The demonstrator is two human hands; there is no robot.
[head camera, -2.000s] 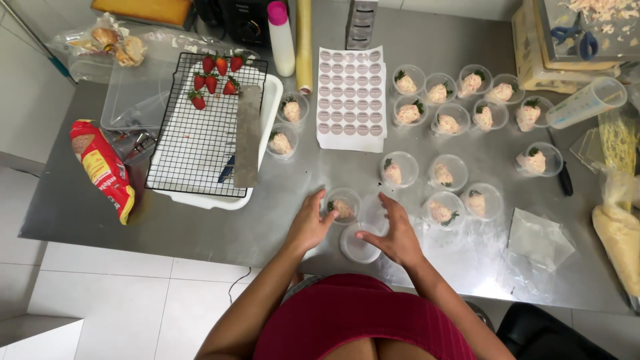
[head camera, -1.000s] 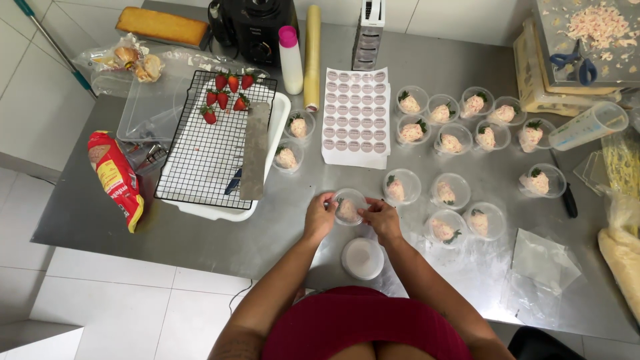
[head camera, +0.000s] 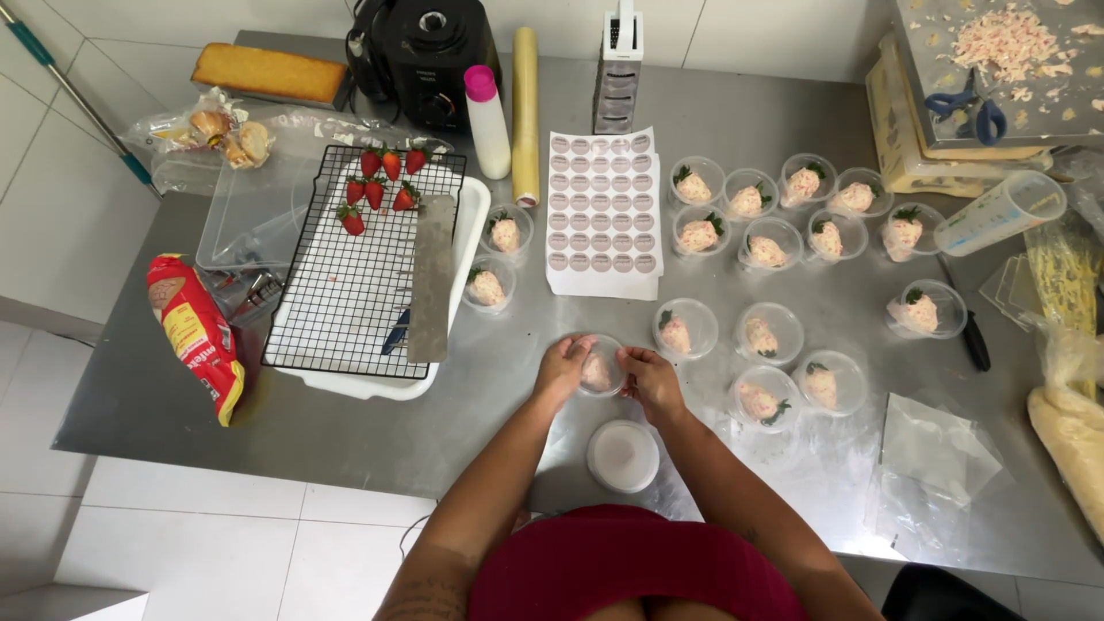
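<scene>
A round clear plastic cup (head camera: 597, 373) holding a pale coated strawberry sits between my hands, apparently with a lid over it. My left hand (head camera: 565, 366) grips its left rim, and my right hand (head camera: 649, 379) holds the right rim with thumb and fingers. Just below lies a stack of clear round lids (head camera: 623, 457). Several more clear cups with coated strawberries stand to the right, the nearest being a cup (head camera: 685, 329) beyond my right hand. Two others, one of them a cup (head camera: 489, 285), stand beside the white tray.
A black wire rack (head camera: 345, 285) with fresh strawberries (head camera: 373, 193) and a metal spatula blade (head camera: 431, 280) rests over a white tray (head camera: 470, 233). Round-label sheets (head camera: 602, 207), a box grater (head camera: 617, 78) and a knife (head camera: 975, 341) lie or stand on the steel table (head camera: 362, 440).
Two seconds ago my hands were apart around the cup; now both hold its rim. The cup has moved away from the lid stack. The view has shifted slightly.
</scene>
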